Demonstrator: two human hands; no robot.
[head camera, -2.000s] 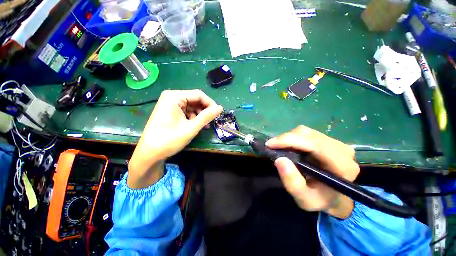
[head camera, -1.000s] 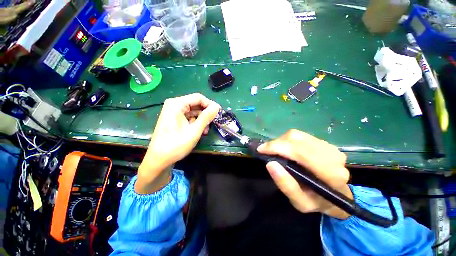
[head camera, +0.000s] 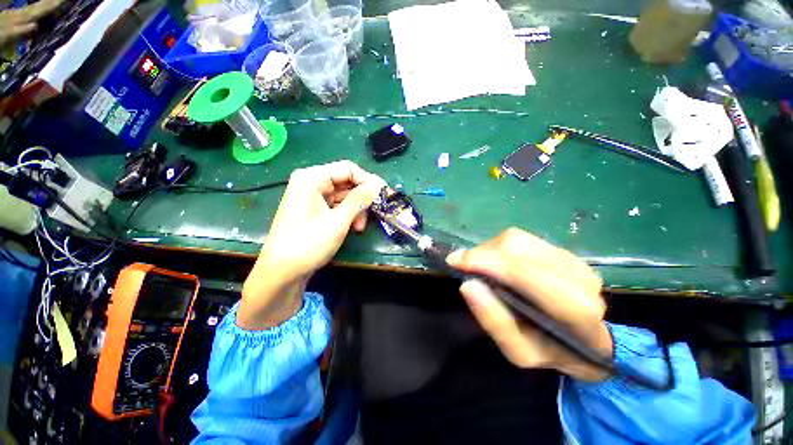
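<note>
A small black device housing (head camera: 407, 219), open side up with pale and metallic parts inside, lies near the bench's front edge. My left hand (head camera: 317, 217) is at its left side with thumb and fingertips pinched at the housing's upper left; what exactly they pinch is too small to tell. My right hand (head camera: 539, 300) is shut on the black handle of a soldering iron (head camera: 513, 304). The iron's metal tip points up-left into the housing, close to my left fingertips. The exact contact point is blurred.
Behind are a closed black housing (head camera: 389, 141), a screen module (head camera: 525, 162), tweezers (head camera: 617, 146) and a blue-tipped part (head camera: 432, 192). A solder spool (head camera: 248, 130) stands at left, crumpled tissue (head camera: 693, 128) lies at right, and an orange multimeter (head camera: 146, 341) is lower left.
The whole bench view has shifted slightly right. The iron's handle and cord sit lower than two seconds ago, and the housing appears more tilted. Both hands keep their holds.
</note>
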